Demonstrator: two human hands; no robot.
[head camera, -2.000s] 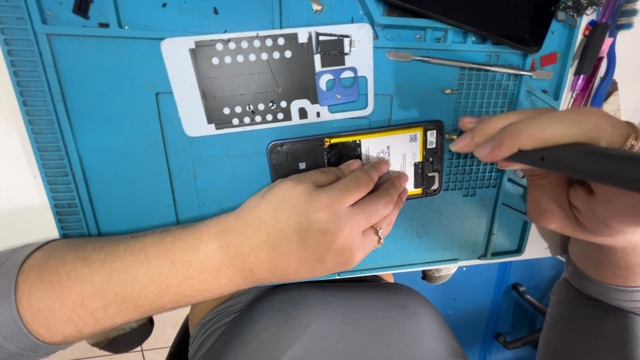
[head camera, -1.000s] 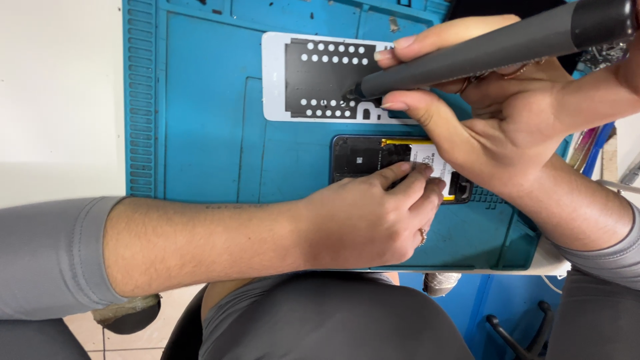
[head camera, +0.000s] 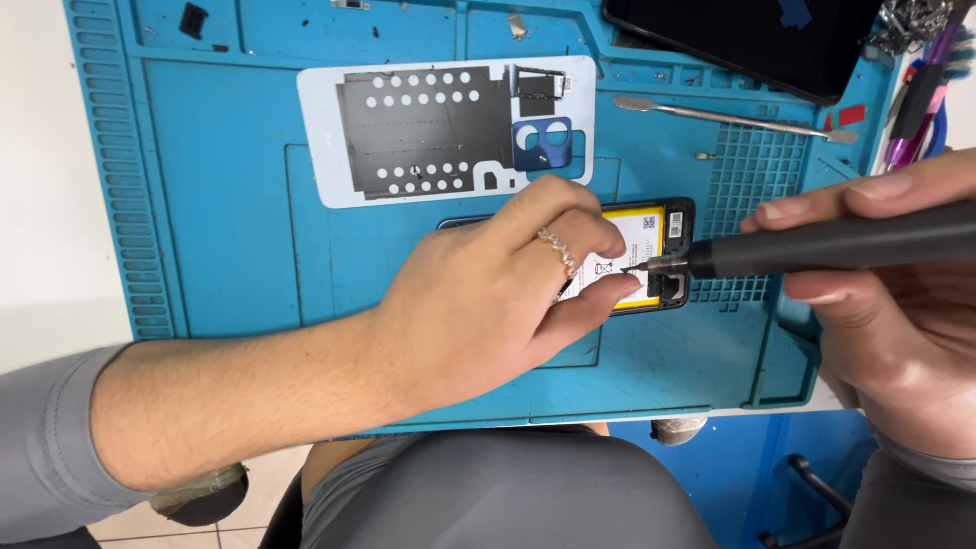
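An opened smartphone (head camera: 677, 252) lies on the blue silicone repair mat, its white, yellow-edged battery (head camera: 637, 236) partly exposed. My left hand (head camera: 488, 282), with a ring on one finger, rests across the phone and hides much of it. Its thumb and index finger are apart over the battery, by the tip of a dark electric screwdriver (head camera: 808, 244). My right hand (head camera: 884, 305) grips that screwdriver, its bit pointing left above the battery; contact cannot be told. A light-coloured phone back cover (head camera: 324, 152) with a black sheet and a blue camera frame (head camera: 541, 145) lies behind the phone.
Behind and right, a metal spudger (head camera: 732, 118) lies on the mat (head camera: 221, 229). A dark-screened device (head camera: 747, 38) sits at the back right, beside loose small metal parts (head camera: 915, 23) and purple-handled tools (head camera: 919, 99). Small fragments dot the mat's back trays.
My right hand and the screwdriver have moved from above the back cover to the phone's right end. The thumb and index finger of my left hand have spread apart over the battery.
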